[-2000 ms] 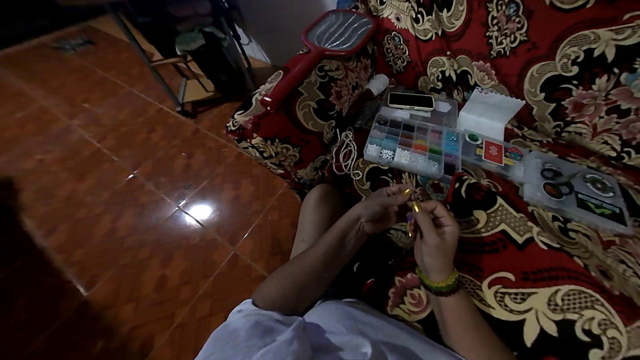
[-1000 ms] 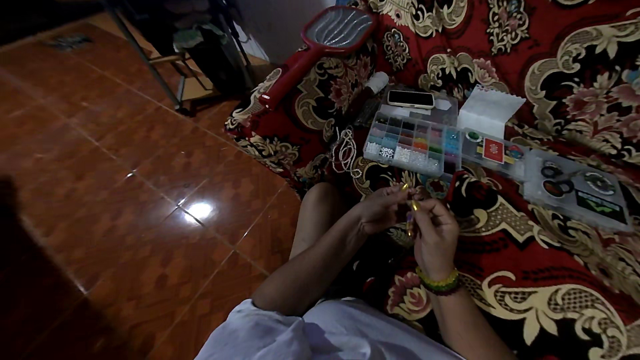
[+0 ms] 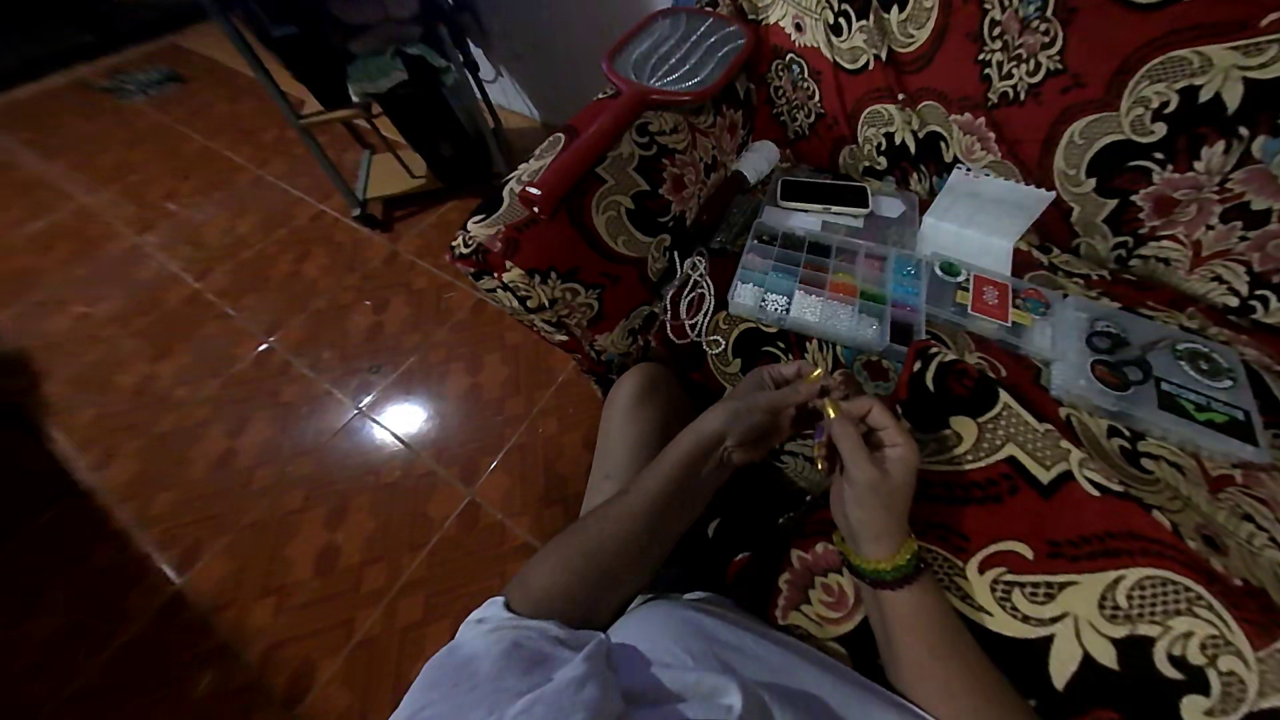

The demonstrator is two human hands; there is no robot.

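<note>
Above my lap, my left hand [image 3: 770, 410] and my right hand [image 3: 870, 450] meet at the fingertips. Between them is a small strand of beads [image 3: 822, 445], which hangs just below the fingers and is partly hidden by them. Yellow, shiny nails show on both hands. Bead bracelets [image 3: 880, 562] in yellow, green and dark red circle my right wrist. Beyond the hands, a clear compartment box [image 3: 810, 322] holds beads of many colours. A white bead string [image 3: 690, 300] lies in loops at its left.
Behind the box lies a smartphone [image 3: 824, 196] near a folded white paper [image 3: 975, 222]. Scissors [image 3: 1118, 358] rest on a plastic case [image 3: 1085, 400] at the right. A red electric fly swatter [image 3: 590, 145] lies on the sofa arm [image 3: 625, 215]. A metal-framed stand [image 3: 290, 120] is on the tiled floor.
</note>
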